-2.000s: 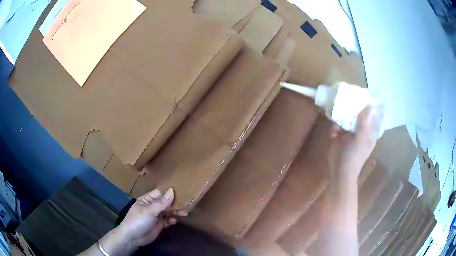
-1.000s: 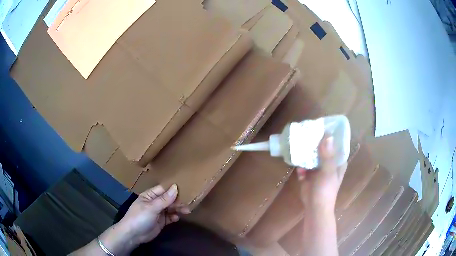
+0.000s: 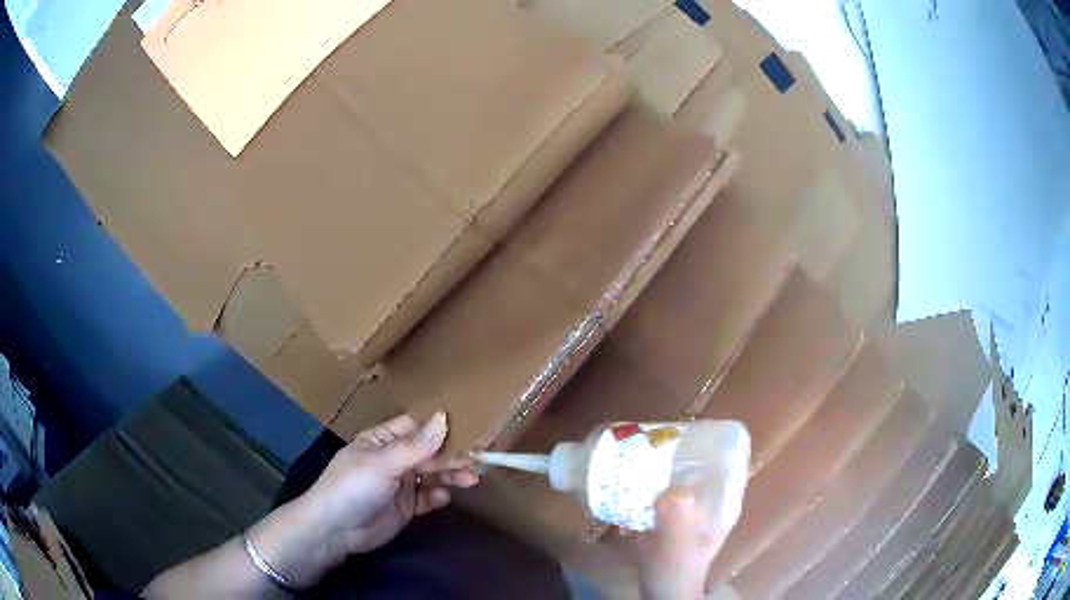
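Brown cut panels (image 3: 563, 252) lie fanned like steps, edge strips showing. My left hand (image 3: 393, 475) pinches the near corner of one panel between thumb and fingers. My right hand (image 3: 681, 545), partly cut off by the bottom edge, holds a translucent white glue bottle (image 3: 663, 475) with a red-yellow label. The bottle lies nearly level, its nozzle tip at the panel's edge beside my left fingertips. A shiny wet glue line (image 3: 569, 352) runs along that edge. An orange-pink work ticket (image 3: 252, 59) lies on the upper left panel.
Black patches (image 3: 777, 73) sit near the far panel edges. White paper (image 3: 962, 176) covers the table at the right. A dark box-like object (image 3: 176, 492) stands at the lower left, beside a blue surface (image 3: 70, 281). More brown panels overlap at the lower right.
My right hand has moved the bottle down and left along the panel edge, from its far end to near my left hand. The shiny line now reaches further down. My left hand keeps its pinch.
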